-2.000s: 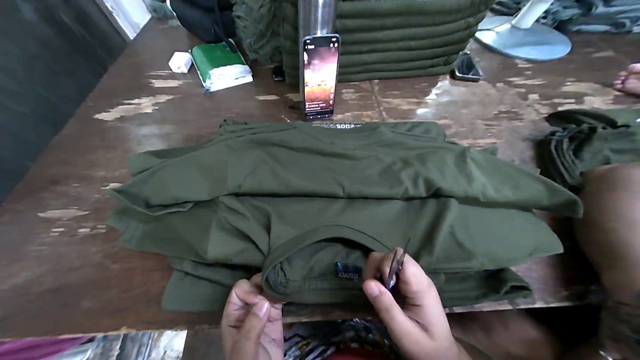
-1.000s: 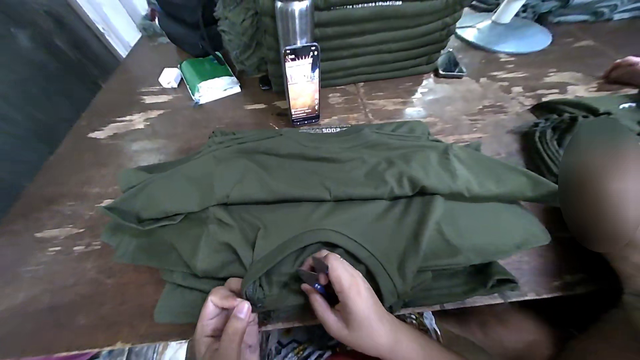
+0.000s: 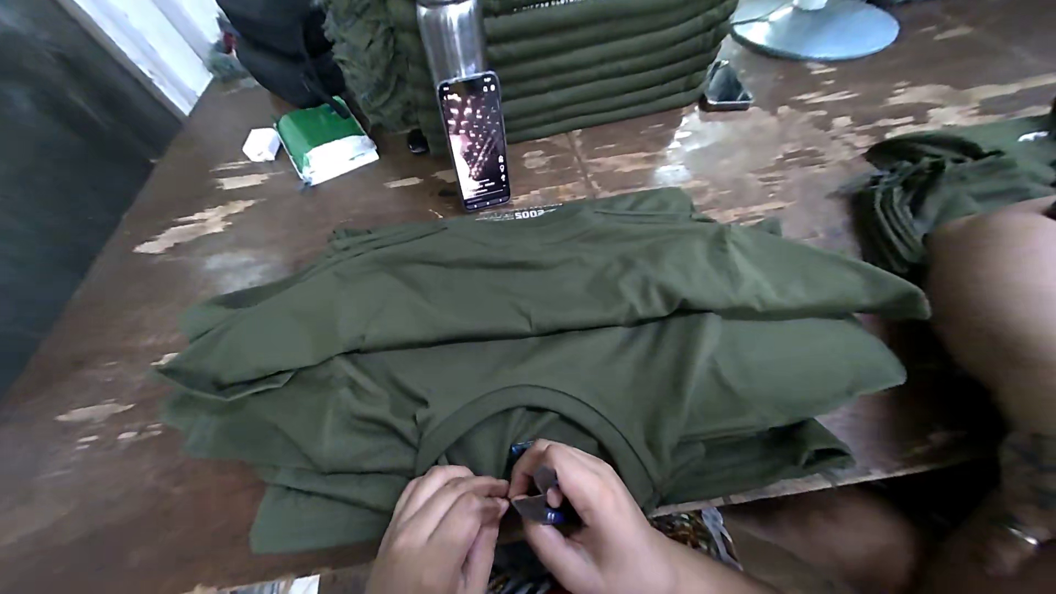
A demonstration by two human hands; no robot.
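Observation:
A stack of olive-green T-shirts [image 3: 528, 289] lies across the near part of the table, its upper shirt's ribbed neckline [image 3: 536, 400] toward me. My right hand [image 3: 590, 511] holds small thread snips [image 3: 540, 499] with dark blades and a blue part, inside the neck opening. Beside it, my left hand [image 3: 450, 528] pinches something small at the collar, its fingertips close to the blades; what exactly it pinches is hidden. A bit of dark blue label [image 3: 520, 450] shows just above my right fingers.
A smartphone [image 3: 476, 140] leans on a steel bottle [image 3: 452, 37] before a tall pile of folded green garments [image 3: 602, 70]. A green-and-white packet [image 3: 326, 140] and white block [image 3: 261, 144] lie left. Another person's arm [image 3: 998, 305] and more garments [image 3: 949, 181] are at right.
My left hand has moved right from the left side of the neckline and now meets my right hand. The snips remain in my right hand.

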